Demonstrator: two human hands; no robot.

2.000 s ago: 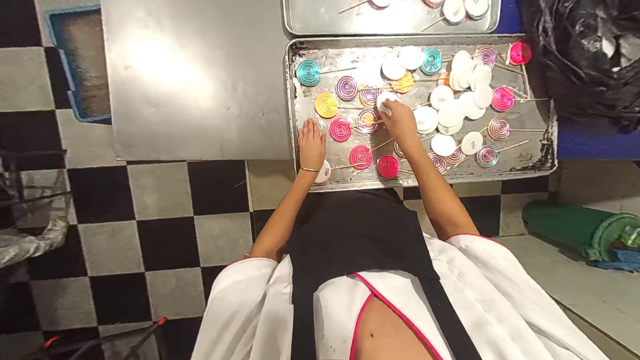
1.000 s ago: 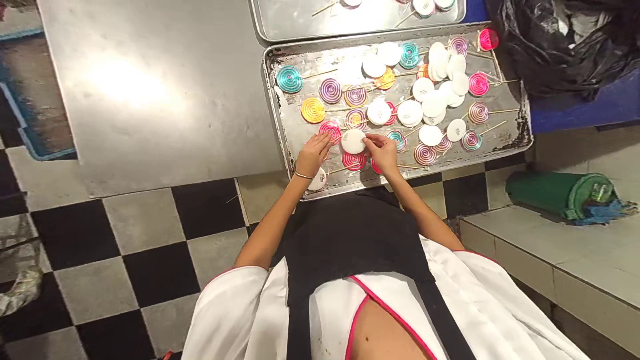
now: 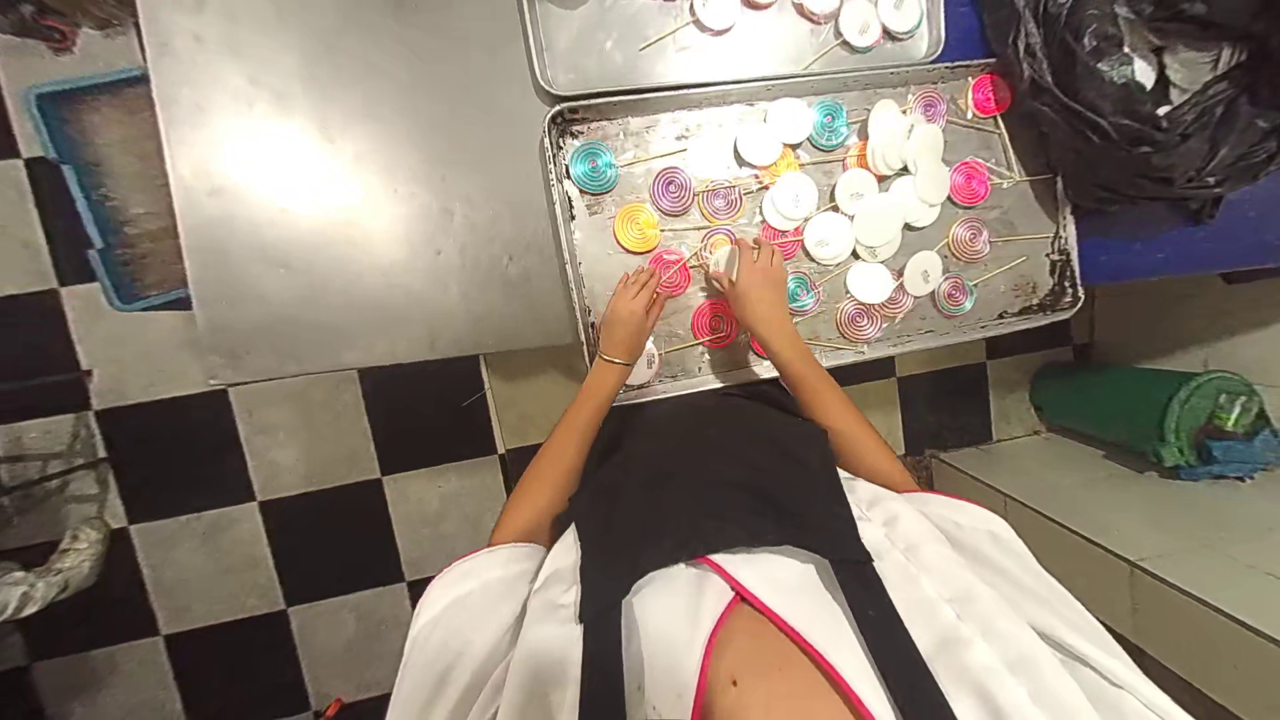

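Note:
Spiral lollipops on sticks and white round labels lie over a worn metal baking tray (image 3: 1010, 345). My left hand (image 3: 630, 318) rests with its fingertips at the lower edge of a pink spiral lollipop (image 3: 669, 273); whether it grips it I cannot tell. My right hand (image 3: 755, 285) pinches a white round label (image 3: 724, 262) just right of that lollipop, below a purple and orange one (image 3: 718, 243). A red lollipop (image 3: 714, 323) lies beneath, between my hands. Near my left wrist is a printed white label (image 3: 643, 362). More white labels (image 3: 879, 219) are heaped right of centre.
A second metal tray (image 3: 600, 60) with more labels and lollipops adjoins the far side. Left is a bare steel tabletop (image 3: 400, 200), with a blue crate (image 3: 110, 290) beyond. A black plastic bag (image 3: 1130, 110) sits at the right, above a green bin (image 3: 1120, 405).
My right hand has moved up from the red lollipop's area to the purple and orange one. The white label that lay between my hands one second ago is no longer there.

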